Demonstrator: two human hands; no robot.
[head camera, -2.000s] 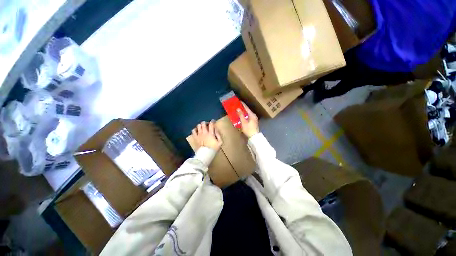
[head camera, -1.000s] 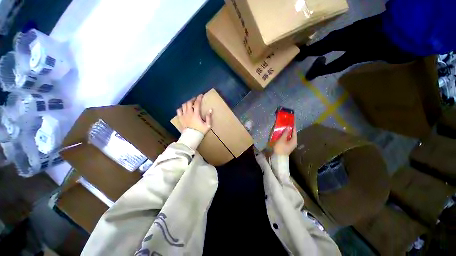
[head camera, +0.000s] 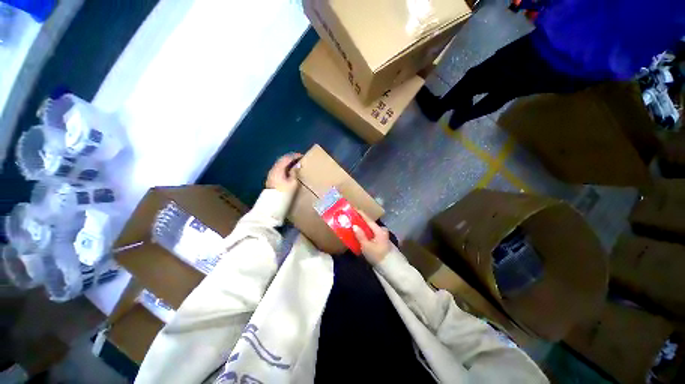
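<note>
A small brown carton (head camera: 330, 174) lies in front of me at the edge of the green belt, its top flaps closed with a dark seam between them. My left hand (head camera: 283, 172) grips the carton's far left end. My right hand (head camera: 375, 241) holds the red tape dispenser (head camera: 346, 223) over the carton's top, its pale front end near the seam. Whether tape lies on the seam cannot be told.
Open cartons with bagged products (head camera: 184, 240) stand at left, beside clustered clear cups (head camera: 94, 236). Two cartons (head camera: 405, 45) are stacked at the belt's far end. A person in blue (head camera: 593, 37) stands upper right. Large open cartons (head camera: 481, 225) stand on the floor at right.
The red dispenser moved away from the carton to the right, then came back over its top. My left hand shifted from the carton's top to its far left end.
</note>
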